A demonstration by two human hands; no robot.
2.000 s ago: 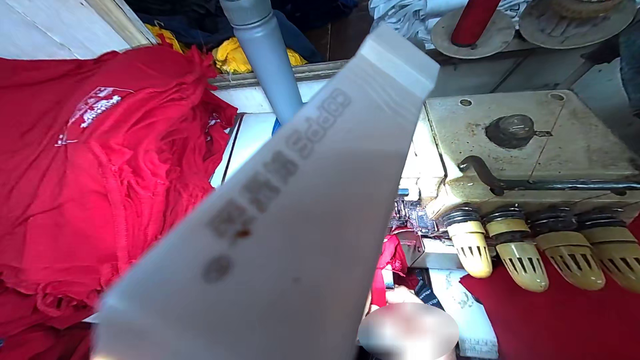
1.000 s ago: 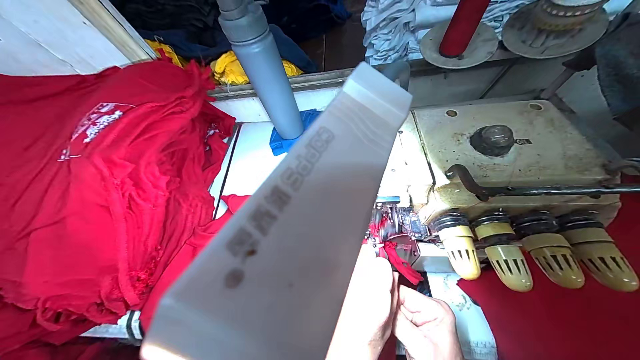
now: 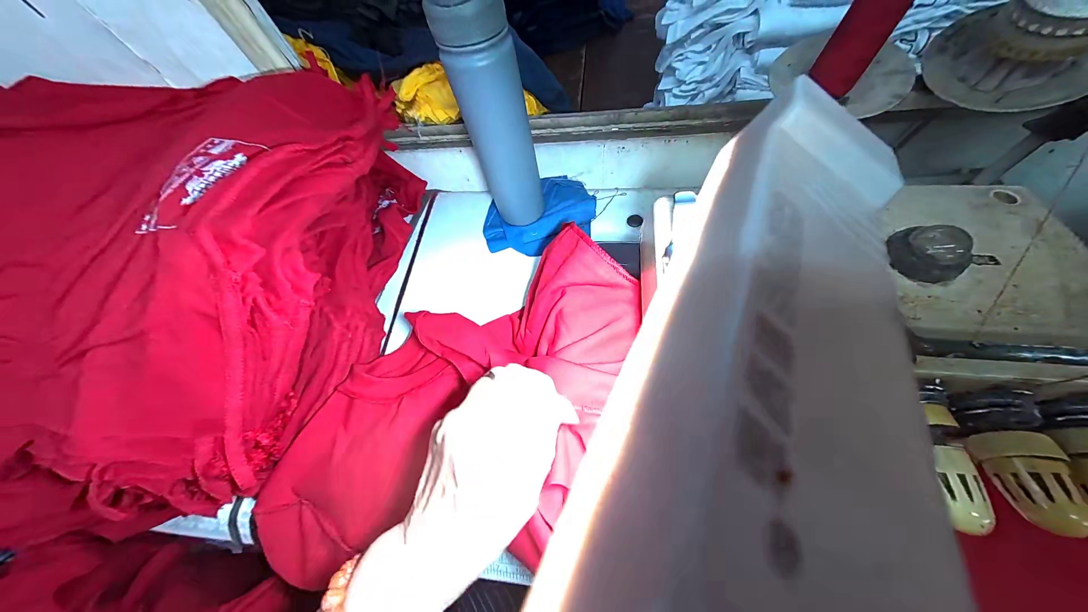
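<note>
My left hand (image 3: 501, 459), washed out by bright light, lies low in the middle, closed on a red garment (image 3: 382, 442). Folds of cloth gather about its fingers, whose tips cannot be made out. The garment spreads over the white bed (image 3: 463, 255) of a sewing machine, and one seamed part (image 3: 586, 297) rises up and to the right. Across the near view slants a long, blurred white bar (image 3: 765, 425) bearing writing; it covers the needle area. My right hand is out of sight.
A thick pile of red garments (image 3: 170, 340) fills the left side. A grey tube (image 3: 489, 110) stands over a blue cloth (image 3: 544, 217). On the right are the machine's cream metal top (image 3: 977, 280) and yellowish slotted tension caps (image 3: 1024, 476). Folded white cloth (image 3: 714, 51) lies behind.
My left hand has moved left from the needle area, and red cloth now covers more of the machine bed. My right hand, seen one second ago, is no longer visible. The view has shifted left.
</note>
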